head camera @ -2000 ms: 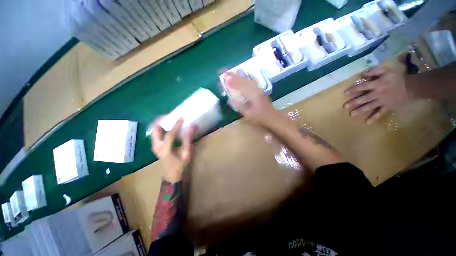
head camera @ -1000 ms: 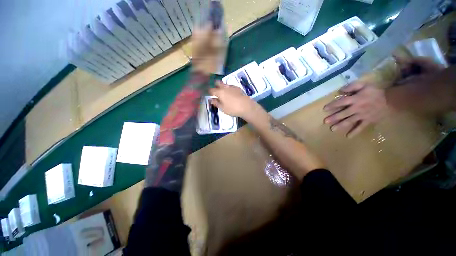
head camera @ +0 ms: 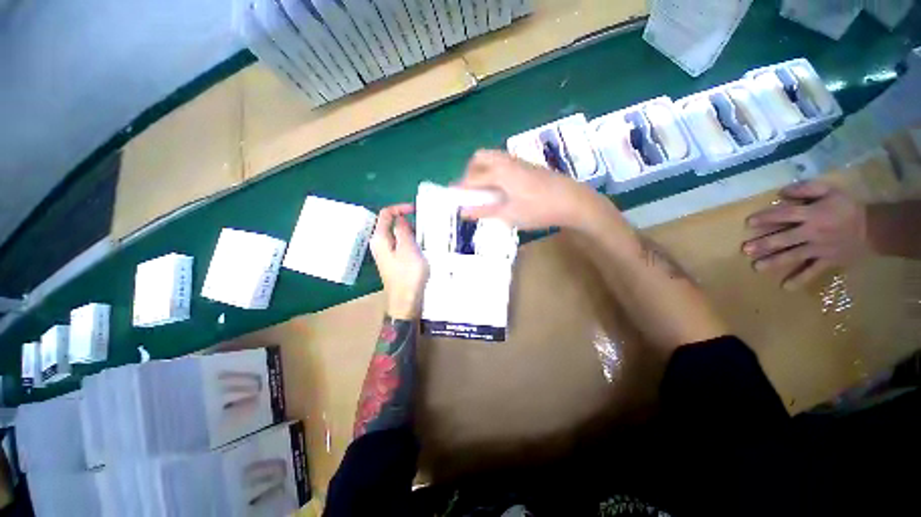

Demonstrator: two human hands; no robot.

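Note:
An open white inner tray with a dark cable in its middle lies in front of me at the belt's near edge. A white cover with a black end band extends from under its near side over the cardboard. My left hand is at the tray's left edge, fingers around that side. My right hand is over the tray's upper right part, fingers bent down onto it. It hides part of the tray, and what its fingertips hold cannot be seen.
Open trays line the green belt at upper right. Closed white boxes stand at left. Stacked covers lie lower left. Upright thin cartons lean on the far ledge. Another person's hand rests on the cardboard at right.
My left hand has come back from the upright cartons, bringing a white piece with a black band, now at the tray. My right hand remains at the tray. The camera view has shifted.

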